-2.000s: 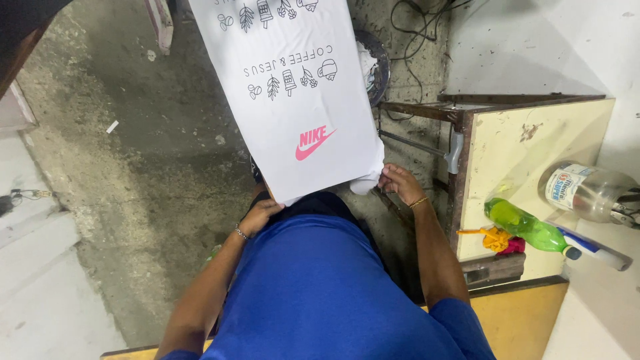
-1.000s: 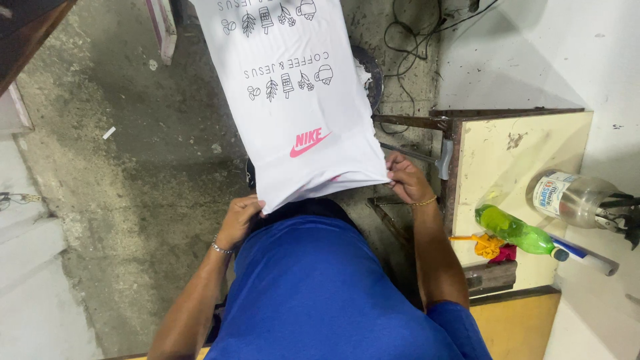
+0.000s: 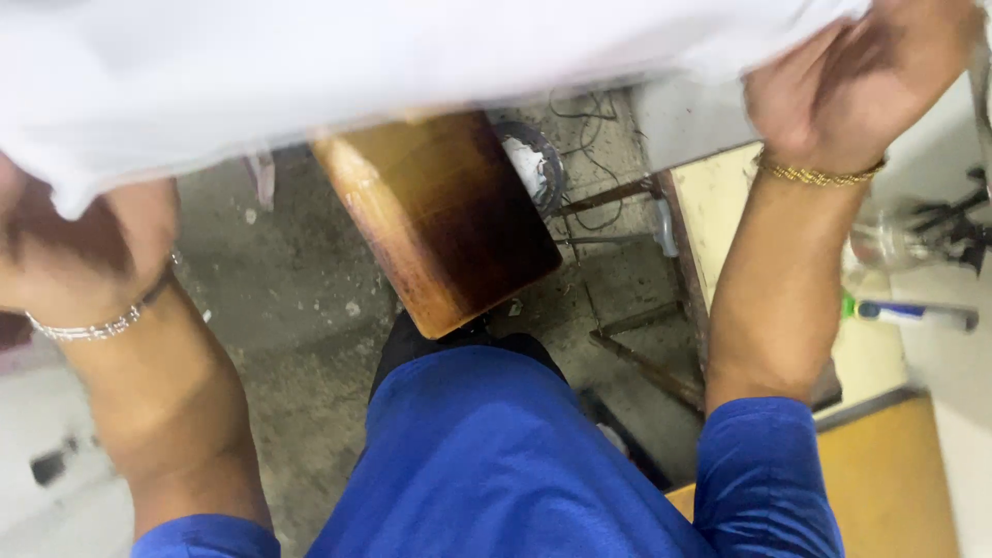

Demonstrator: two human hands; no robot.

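Note:
A white cloth (image 3: pixel 349 70), blurred by motion, spans the top of the view between my raised hands. At the upper left, my left hand (image 3: pixel 93 240) grips one corner of it. My right hand (image 3: pixel 852 85) holds the opposite edge at the upper right; its fingertips are partly hidden. Below the cloth a brown, dark-stained board (image 3: pixel 457 217) slopes down toward my lap, its far end covered from sight by the fabric. The cloth's printed side does not show.
A round container with white material (image 3: pixel 535 167) is right of the board. Black cables (image 3: pixel 597 139) lie on the concrete floor. A cream-topped table (image 3: pixel 705 209) with a dark frame, a clear bottle (image 3: pixel 883 244) and a blue-and-white tube-like item (image 3: pixel 914 311) are at the right.
The white printed cloth has come up off the board, which is now bare at its near end. Both hands have moved up and farther apart, still holding the cloth.

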